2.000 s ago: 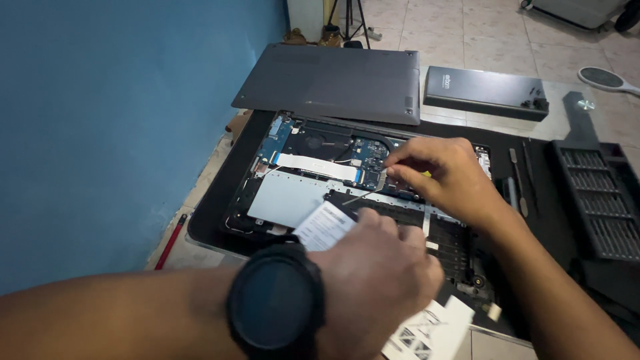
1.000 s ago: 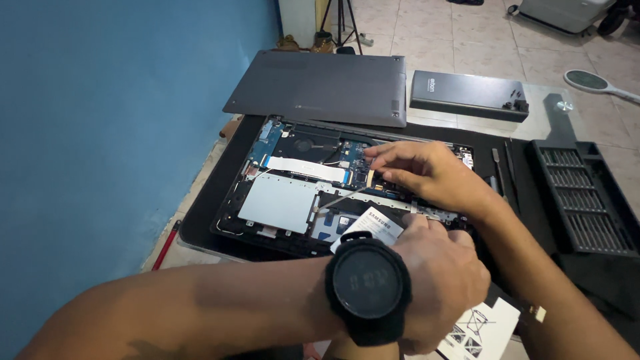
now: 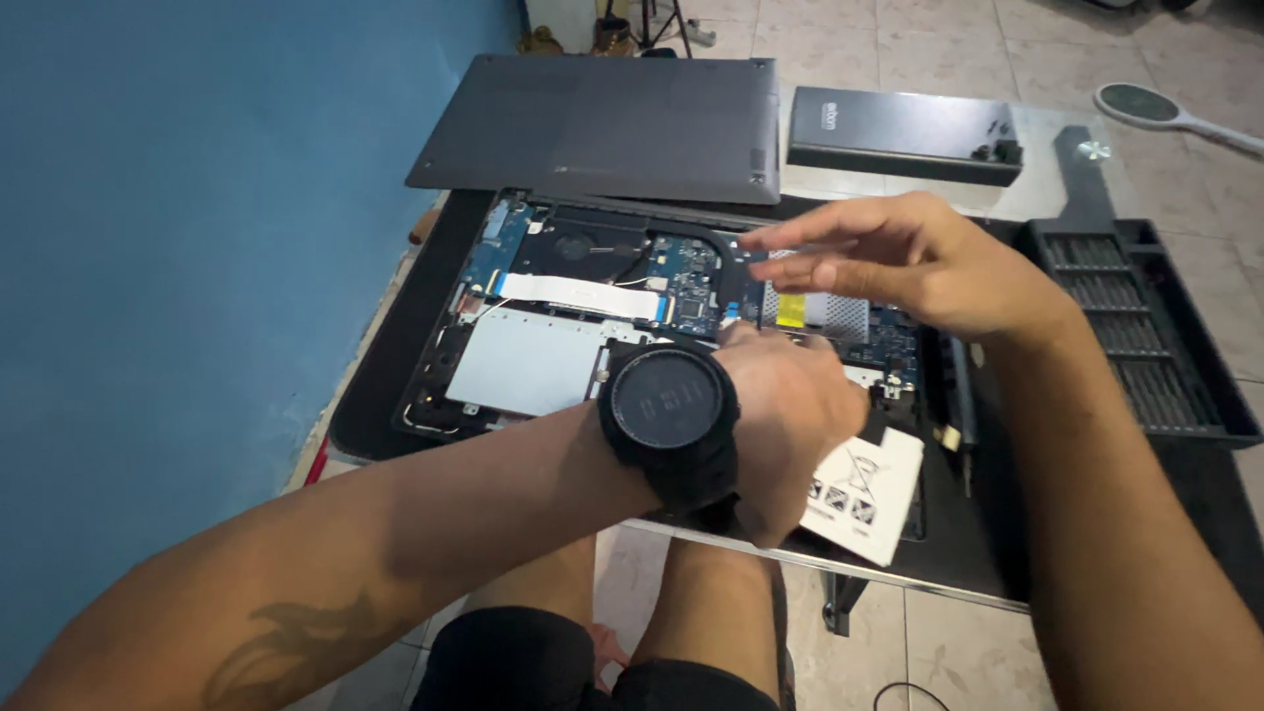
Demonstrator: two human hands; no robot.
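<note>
An opened laptop base (image 3: 523,360) lies on a black mat, its circuit boards, fan and white ribbon cable (image 3: 583,293) exposed. My left hand (image 3: 780,420), wearing a black watch (image 3: 670,400), is over the laptop's front half. It grips a flat battery with a white printed label (image 3: 869,494), which slants out past the front edge; my fingertips are mostly hidden. Above the boards, near the perforated metal shield with yellow tape (image 3: 791,308), my right hand (image 3: 795,267) hovers with fingers apart and nothing seen between them.
Behind the laptop lies its grey bottom cover (image 3: 612,123). A dark box (image 3: 899,133) with small parts on top is at the back right. A black bit case (image 3: 1136,336) sits at the right, and slim tools (image 3: 958,395) lie beside the laptop. A blue wall (image 3: 197,197) borders the left.
My right hand has lifted off the boards and its fingers have spread. My left hand has shifted toward the middle of the laptop, and the label part seen beyond its fingers is now hidden.
</note>
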